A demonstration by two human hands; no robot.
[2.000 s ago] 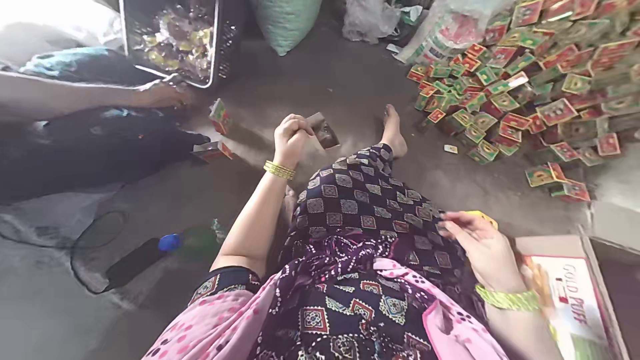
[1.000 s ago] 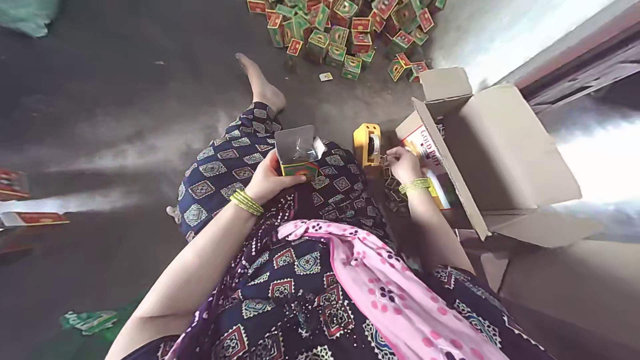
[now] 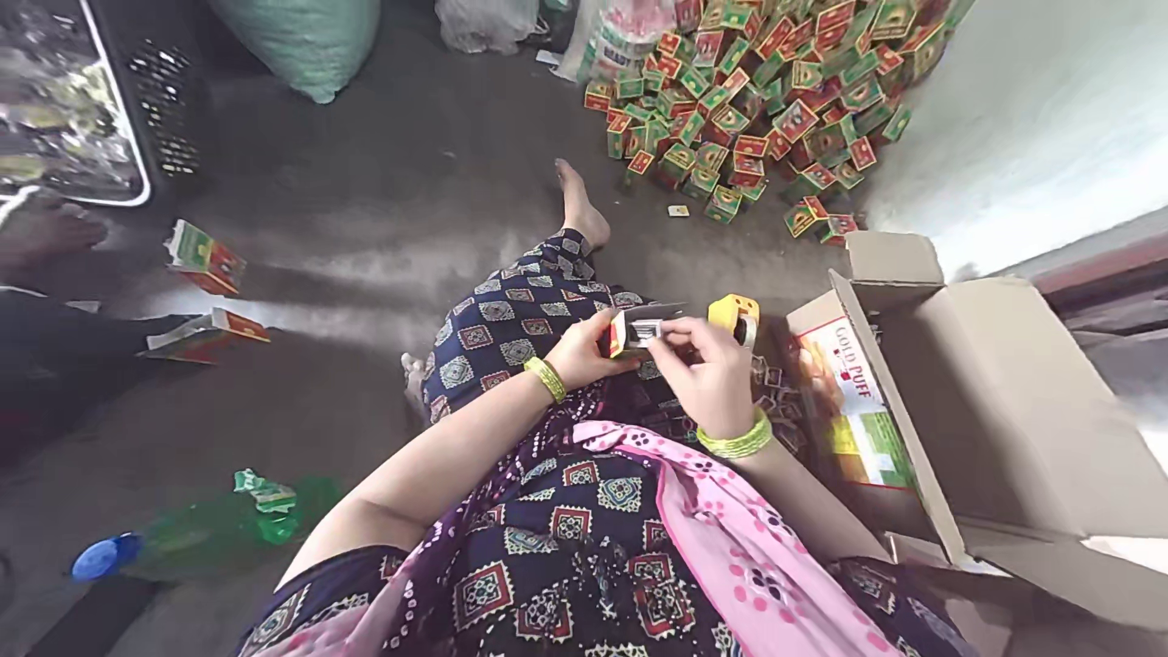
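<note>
My left hand [image 3: 584, 354] holds a small printed cardboard box [image 3: 620, 336] above my lap, its open end facing right with flaps raised. My right hand [image 3: 707, 370] is at that opening, fingertips pinching a small pale item [image 3: 646, 331] that I cannot identify. Just beyond the right hand stands a yellow tape dispenser [image 3: 733, 317] with a roll in it. Small printed pieces [image 3: 776, 397] lie between my right forearm and a large open carton [image 3: 1013, 411].
A heap of small red and green boxes [image 3: 748, 119] lies ahead. Two opened ones [image 3: 208, 258] are at the left, near another person's hand [image 3: 46, 233] and a crate [image 3: 137, 155]. A green plastic bottle [image 3: 201, 529] lies at lower left; a green sack [image 3: 301, 36] stands at the top.
My right hand has moved from beside the tape dispenser to the mouth of the small box in my left hand. The view has swung back to the left.
</note>
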